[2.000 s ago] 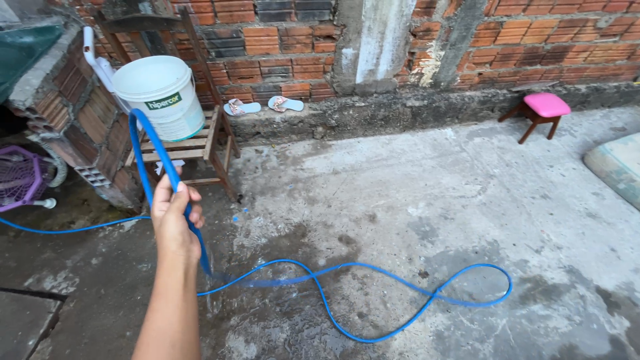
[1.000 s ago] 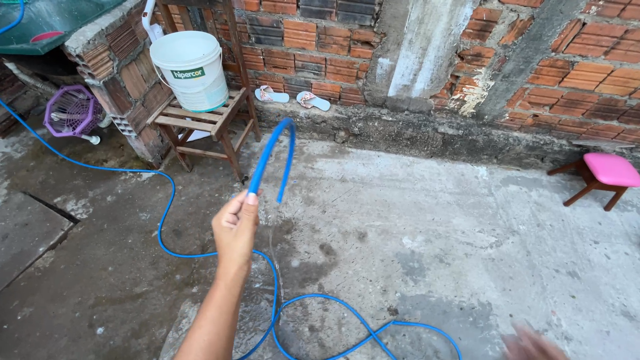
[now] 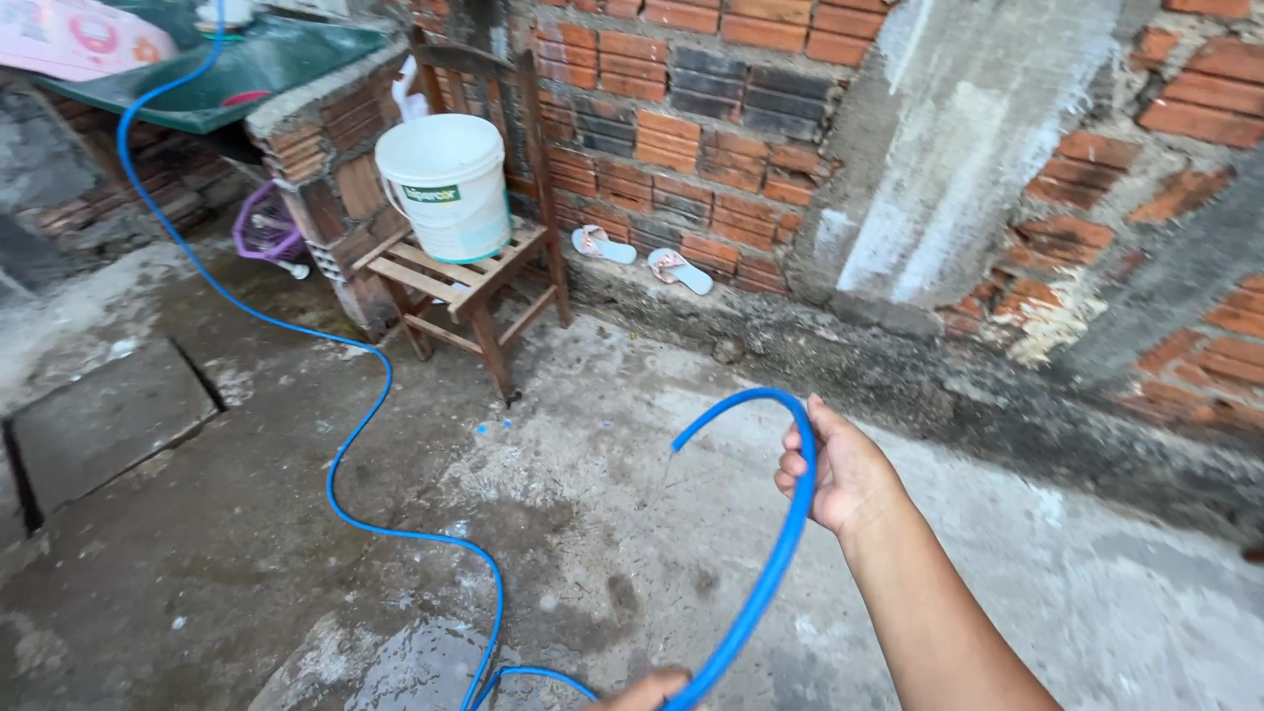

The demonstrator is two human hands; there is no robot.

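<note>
A blue hose [image 3: 750, 602] arches up from the bottom edge, its free end hanging at centre with a thin trickle below it. My right hand [image 3: 837, 469] grips the hose near the top of the arch, on its right side. Only part of my left hand [image 3: 647, 688] shows at the bottom edge, against the lower stretch of the hose; its grip is mostly cut off. The rest of the hose winds over the wet concrete floor and up to the green basin [image 3: 296, 59].
A wooden chair [image 3: 479, 296] bearing a white plastic bucket [image 3: 449, 193] stands by the brick wall [image 3: 671, 138]. Sandals [image 3: 681, 271] lie on the wall's ledge. A purple plastic object [image 3: 265, 229] sits under the basin. A slab with dark gaps [image 3: 114, 420] is in the floor at left.
The hose's end section, held in my left hand before, is now in my right hand. My left hand has gone down to the bottom edge. The view has swung left.
</note>
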